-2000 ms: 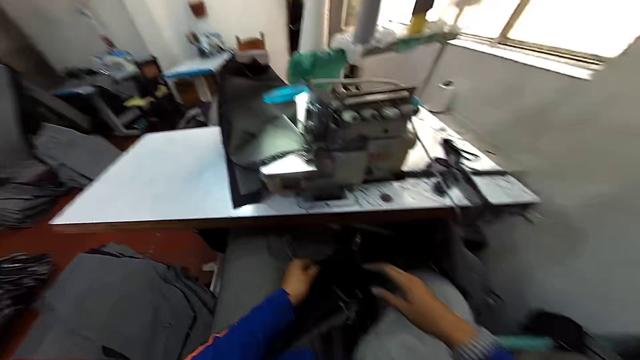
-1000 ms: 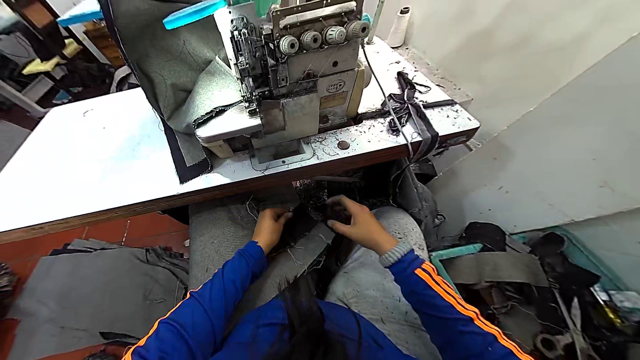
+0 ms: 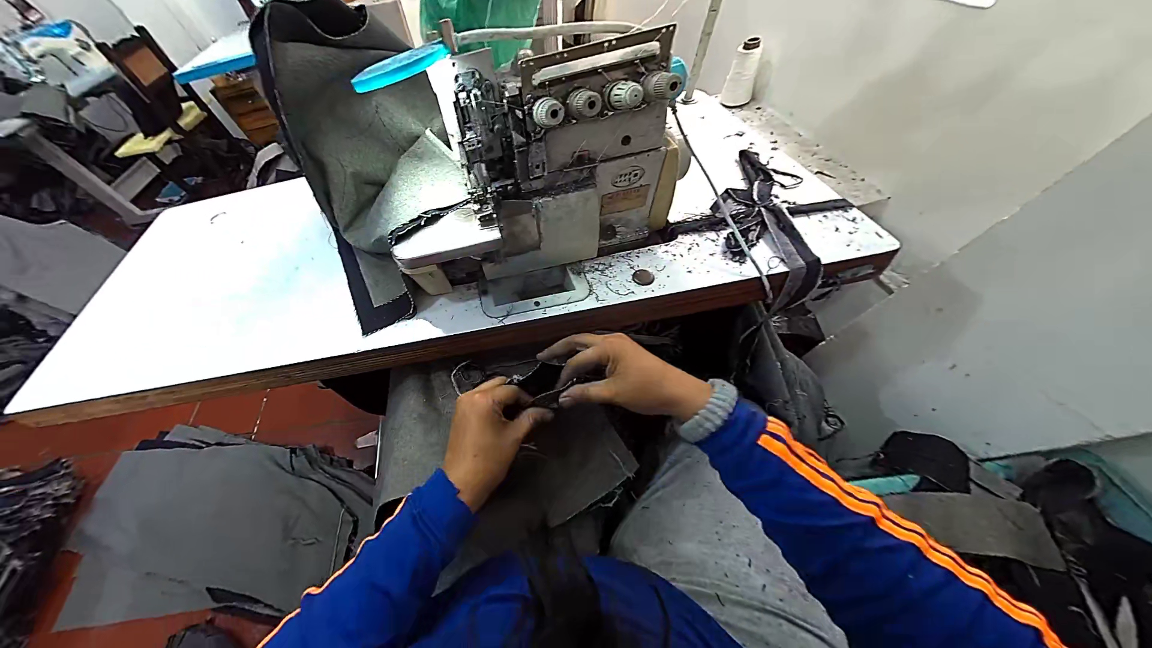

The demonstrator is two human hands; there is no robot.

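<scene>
My left hand (image 3: 490, 434) and my right hand (image 3: 621, 376) pinch the edge of a dark grey fabric piece (image 3: 576, 463) above my lap, close together just below the table's front edge. The fabric hangs over my legs with a frayed lower edge. Beyond my hands an overlock sewing machine (image 3: 576, 153) stands on the white table (image 3: 207, 279). Another grey fabric piece with a black border (image 3: 360, 135) drapes over the machine's left side, its edge near the needle area.
Stacked grey fabric pieces (image 3: 216, 522) lie on the red tiled floor at left. Black fabric strips (image 3: 774, 225) hang over the table's right end, near a white thread cone (image 3: 742, 72). Fabric scraps (image 3: 981, 522) fill the lower right, beside the wall.
The view has swung and come nearer to the machine since the earliest frame. One second ago both hands were at dark fabric on my lap; now a wider grey piece shows below them.
</scene>
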